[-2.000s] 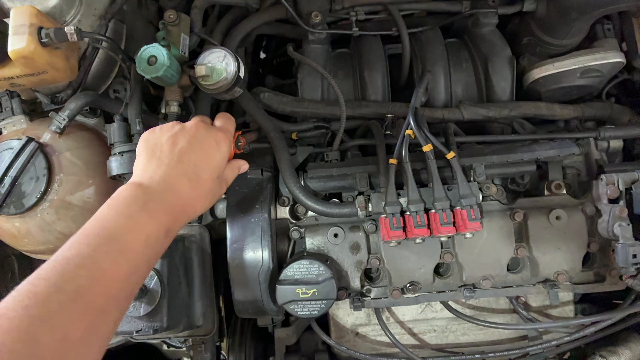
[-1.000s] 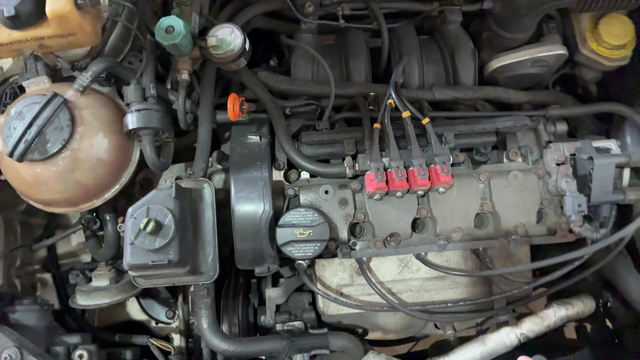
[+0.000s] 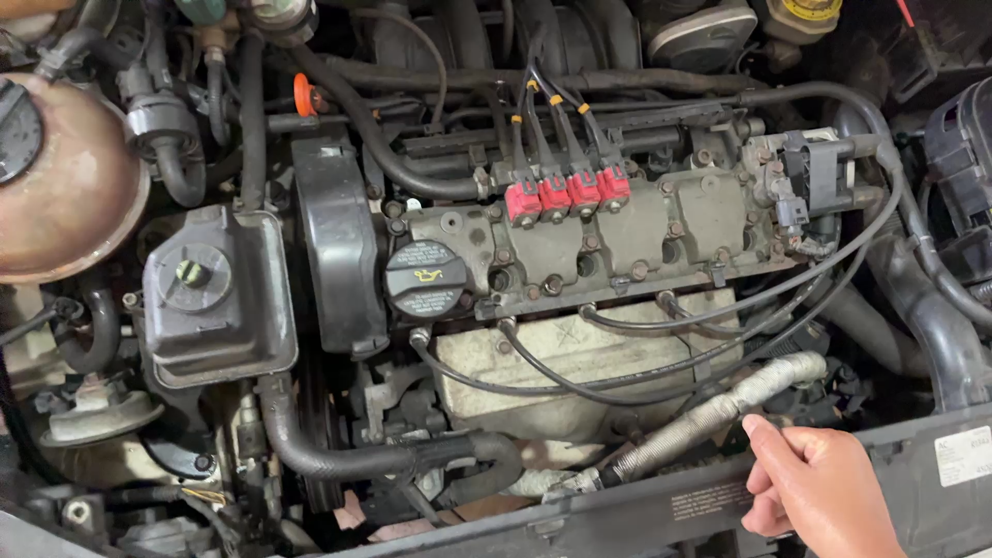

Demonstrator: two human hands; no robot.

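My right hand (image 3: 818,484) is at the lower right, over the edge of the front crossmember (image 3: 635,504). Its fingers are curled in and the thumb lies along the top; no held object can be made out. Just beyond the thumb runs a silvery corrugated heat-shield hose (image 3: 721,411). My left hand is out of view. The orange dipstick handle (image 3: 305,94) stands behind the black timing cover (image 3: 337,248). A black oil filler cap (image 3: 426,277) sits on the engine's valve cover (image 3: 632,225), left of several red injector connectors (image 3: 554,198).
Black spark plug leads (image 3: 620,401) loop over the metal exhaust heat shield (image 3: 566,364). At left are a coolant expansion tank (image 3: 62,186) and a black power steering reservoir (image 3: 221,310). A yellow-capped fluid reservoir (image 3: 806,15) is at the upper right.
Two seconds ago my left hand was at the orange dipstick handle; it has since left the view. My right hand has come in at the lower right. The view has shifted.
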